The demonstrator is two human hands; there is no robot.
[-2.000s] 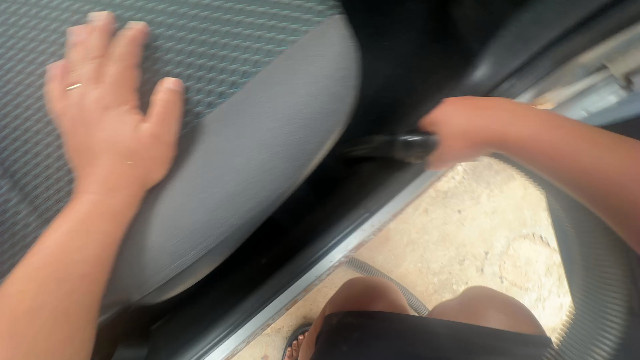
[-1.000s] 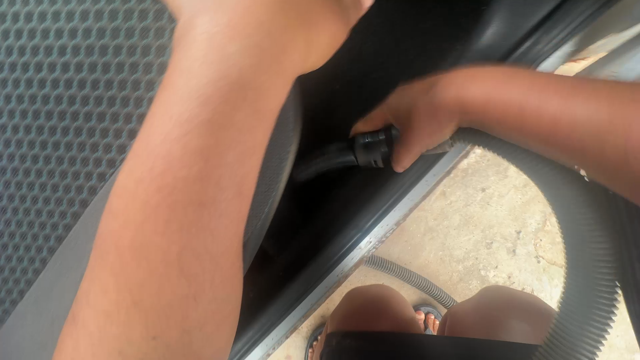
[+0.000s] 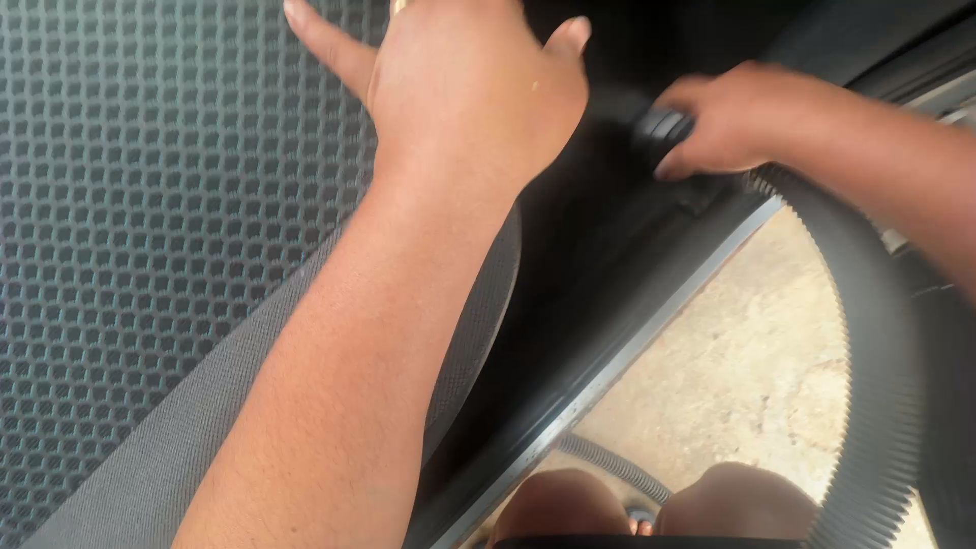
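Observation:
My left hand (image 3: pixel 480 84) rests with spread fingers at the front edge of a car seat (image 3: pixel 168 183) in grey-green mesh fabric; some fingertips are cut off by the top of the view. Over the dark footwell, my right hand (image 3: pixel 724 122) is closed around the black end piece of a vacuum cleaner hose (image 3: pixel 663 130). The nozzle beyond it is blurred and lost in the dark. From behind that hand the ribbed grey hose (image 3: pixel 869 343) curves down along the right side.
A metal-edged door sill (image 3: pixel 610 374) runs diagonally between the footwell and the pale concrete ground (image 3: pixel 732 358). Another stretch of ribbed hose (image 3: pixel 618 461) lies on the ground by my knees. Dark door trim (image 3: pixel 915 61) is at the upper right.
My left hand was flat on the seat fabric two seconds ago and is now further forward at the seat's edge. The right hand still holds the hose end, now deeper over the footwell.

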